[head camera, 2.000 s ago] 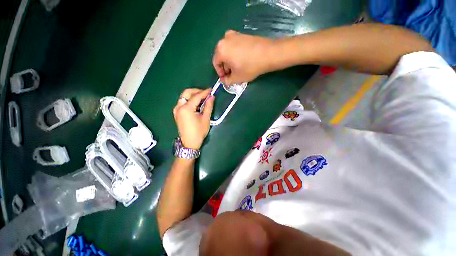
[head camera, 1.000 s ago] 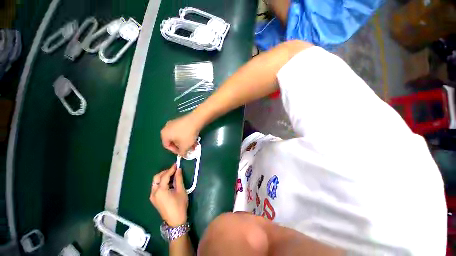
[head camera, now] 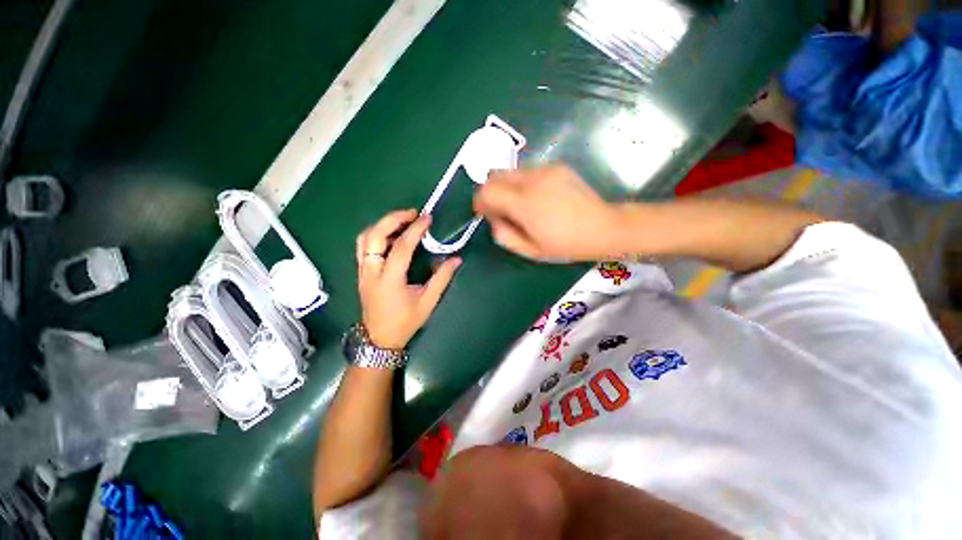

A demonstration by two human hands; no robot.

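A white plastic oval frame (head camera: 485,151) is tilted over the green bench, its solid round part and small squared loop at the upper end. My left hand (head camera: 396,276), with a ring and a metal watch, has its fingers and thumb around the frame's lower end. My right hand (head camera: 543,214) is closed at the frame's right side, hiding part of that rim. A thin pale line shows across the frame's opening near my right fingertips; what they pinch is hidden.
Stacked white frames (head camera: 241,327) lie by my left forearm, beside a clear bag (head camera: 116,406) and blue parts (head camera: 137,514). Thin strips (head camera: 622,47) lie at the upper right. A white line (head camera: 343,100) crosses the bench (head camera: 348,174). Blue cloth (head camera: 881,111) is at far right.
The view has swung, shifting the whole scene. My right hand has moved from the frame's round end to its side, uncovering the round part. My left thumb is now farther from its fingers.
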